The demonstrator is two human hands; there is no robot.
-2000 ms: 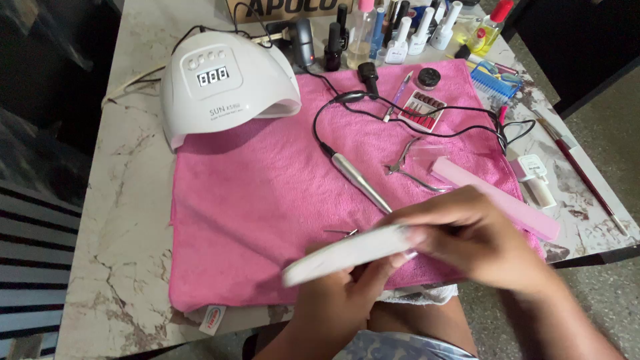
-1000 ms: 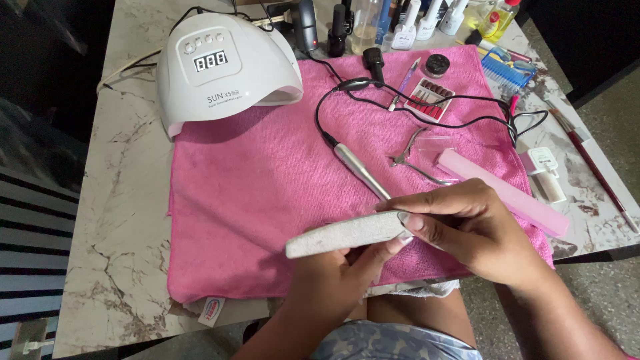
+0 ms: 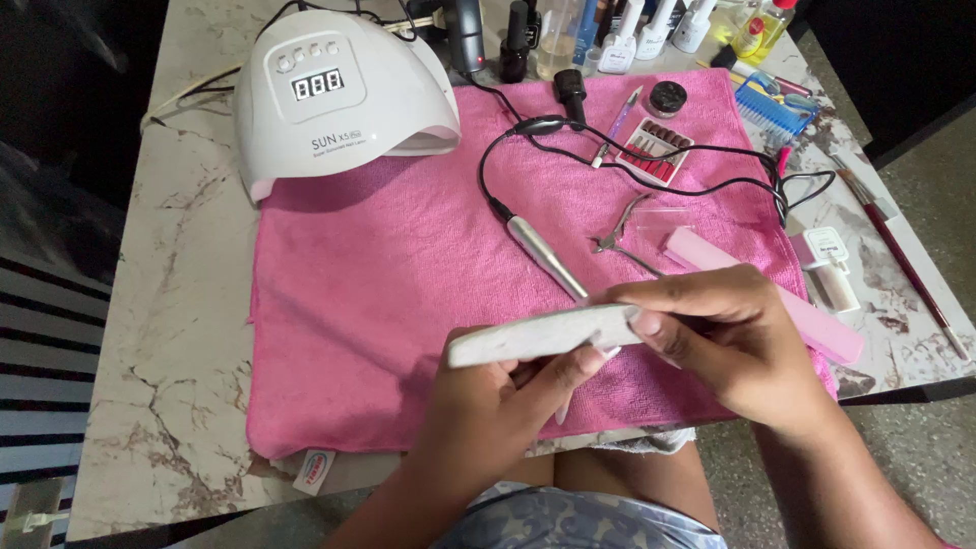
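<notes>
A white nail file is held above the lower part of a pink towel. My right hand grips its right end between thumb and fingers. My left hand is below the file, its thumb at the file's lower edge; some of its fingers are hidden, and whether it grips the file I cannot tell. Just behind the file lies a silver electric nail drill handpiece on its black cord. Metal cuticle nippers and a long pink block lie beyond my right hand, which covers part of the block.
A white nail lamp stands at the back left. Polish bottles line the back. On the towel are a drill bit box and a small black-lidded jar. A blue brush and a red-handled brush lie at the right.
The file's left end now tilts slightly lower, and my left thumb has shifted along its lower edge. My right hand stays at the file's right end. The things on the towel have not moved.
</notes>
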